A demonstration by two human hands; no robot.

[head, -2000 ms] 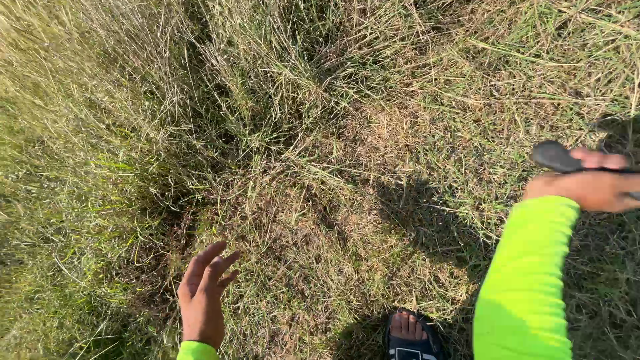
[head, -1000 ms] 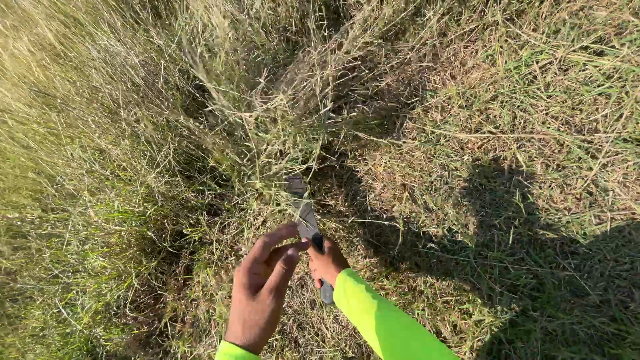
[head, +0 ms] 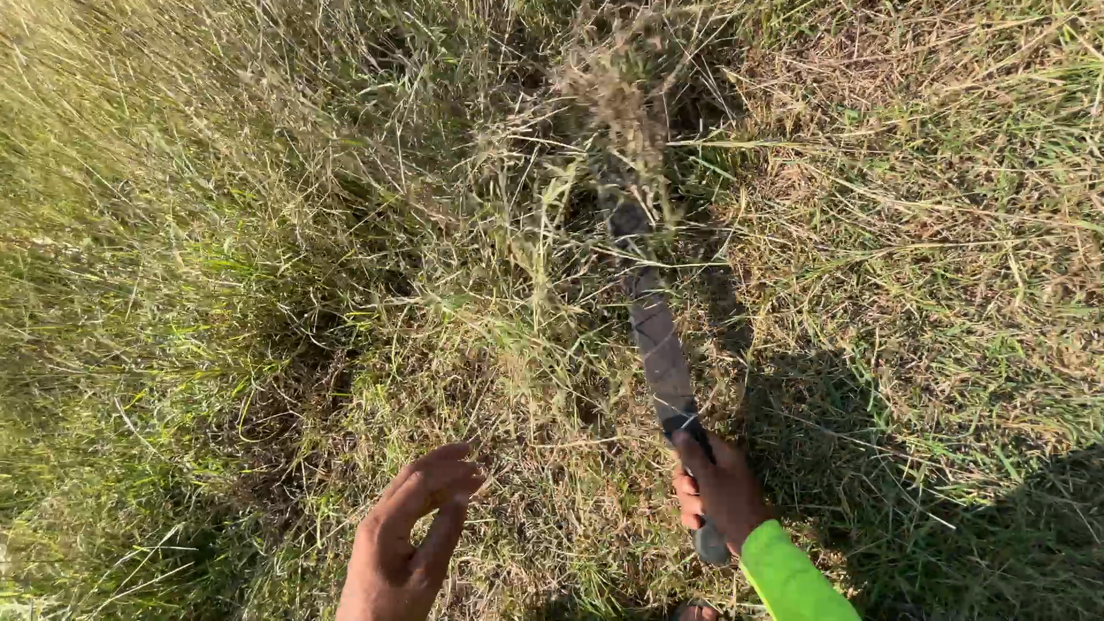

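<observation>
My right hand (head: 723, 490) is closed around the dark handle of a machete (head: 660, 345), near the lower middle. The broad blade points away from me, low over the ground, and its far end is lost among cut and standing grass stalks (head: 552, 233). A bright yellow-green sleeve covers the right forearm. To the left, my left hand (head: 414, 535) hovers above the grass with its fingers bent and thumb curved toward them; nothing shows between them. It does not touch the machete.
Tall, dense grass (head: 129, 216) stands along the left side and the top. Short, trampled grass with dry cuttings (head: 931, 259) covers the right. A shadow (head: 811, 431) falls right of the machete. Part of a foot (head: 697, 611) shows at the bottom edge.
Two seconds ago the right hand was at the far right; one second ago it was beside my left hand. Now the hands are farther apart, and more of the blade shows.
</observation>
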